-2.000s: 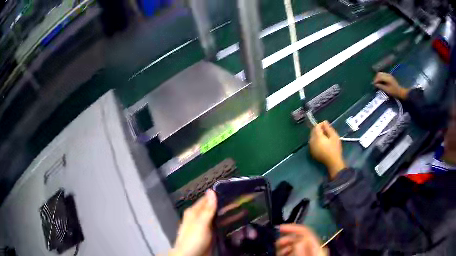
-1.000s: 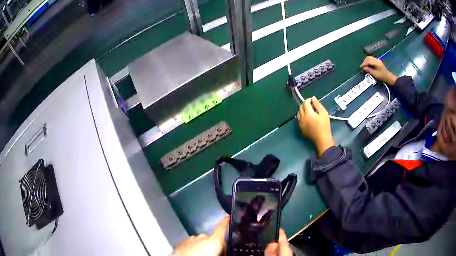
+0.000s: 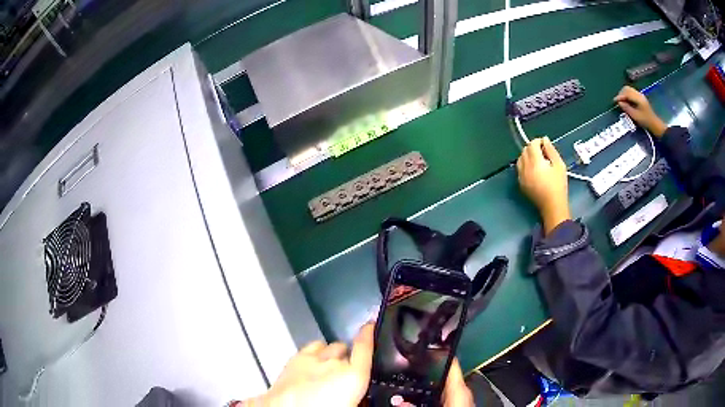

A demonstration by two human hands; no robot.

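Observation:
A black smartphone (image 3: 420,338) is upright at the bottom centre, its lit screen showing a camera picture of the black strap. My left hand (image 3: 330,377) grips its left edge. My right hand (image 3: 456,388) is mostly hidden behind the phone and cut off by the lower edge; its fingers show at the phone's lower right side, with a fingertip low on the screen. The black headband or strap mount (image 3: 453,242) lies on the green bench just behind the phone, partly hidden by it.
A grey power strip housing (image 3: 368,187) lies on the green belt beside the sheet-metal cover (image 3: 326,71). A grey cabinet (image 3: 175,238) with a cooling fan (image 3: 73,262) stands left. A person in a dark jacket (image 3: 596,310) handles a white cord and wired power strip (image 3: 604,139) at right.
The view has steadied and shifted, so the strap and belt housing show clearly. The phone has come in front of the strap and is now tilted slightly. Both hands stay at the phone.

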